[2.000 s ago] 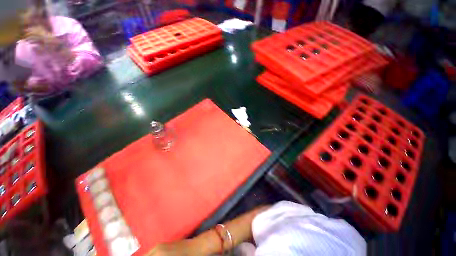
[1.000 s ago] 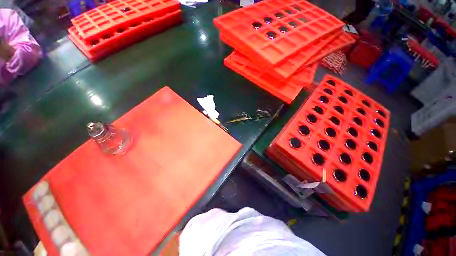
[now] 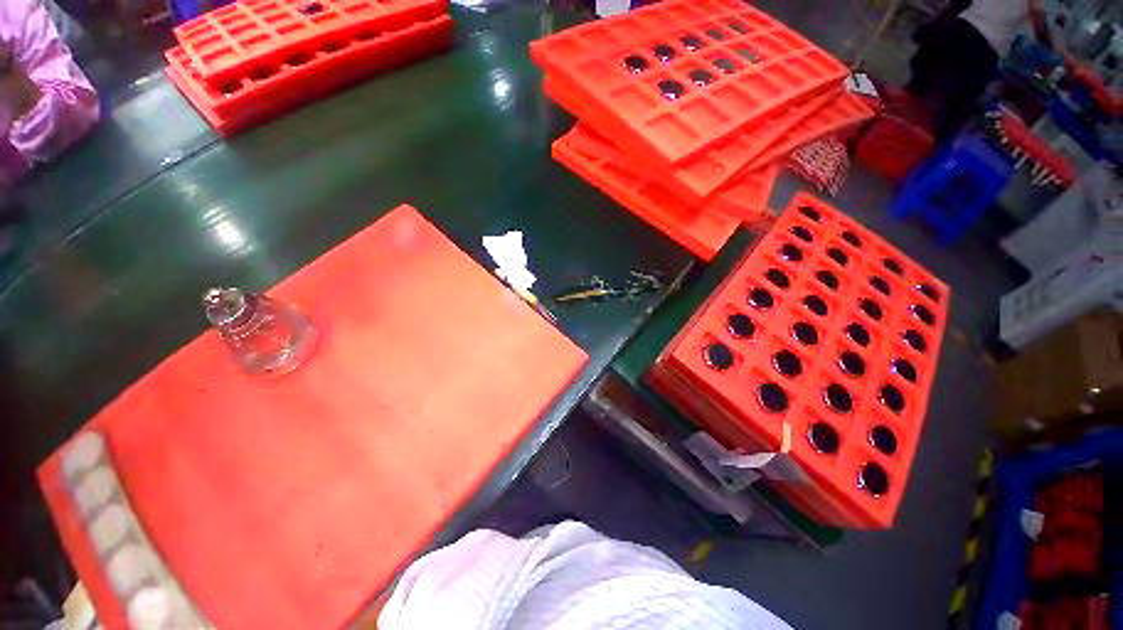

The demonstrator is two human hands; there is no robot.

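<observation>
A flat red-orange work mat [image 3: 333,418] lies in front of me on the dark green bench. A small clear glass bottle [image 3: 261,332] with a narrow top stands on its far left part. A strip of pale round discs [image 3: 113,523] runs along the mat's left edge. Neither of my hands shows; a pale sleeve [image 3: 560,585] fills the bottom middle, and the hand beyond it is hidden or cut off by the lower edge.
A tray stack with dark round parts [image 3: 807,332] stands at right. More red trays [image 3: 690,92] are stacked behind it, others [image 3: 308,55] at far left. A crumpled white tissue [image 3: 507,259] lies beyond the mat. A person's pink sleeve [image 3: 56,80] shows at top left.
The view has swung to the right and down, so the mat and trays sit further left. The wrist and forearm seen two seconds ago have dropped out of view; the sleeve remains.
</observation>
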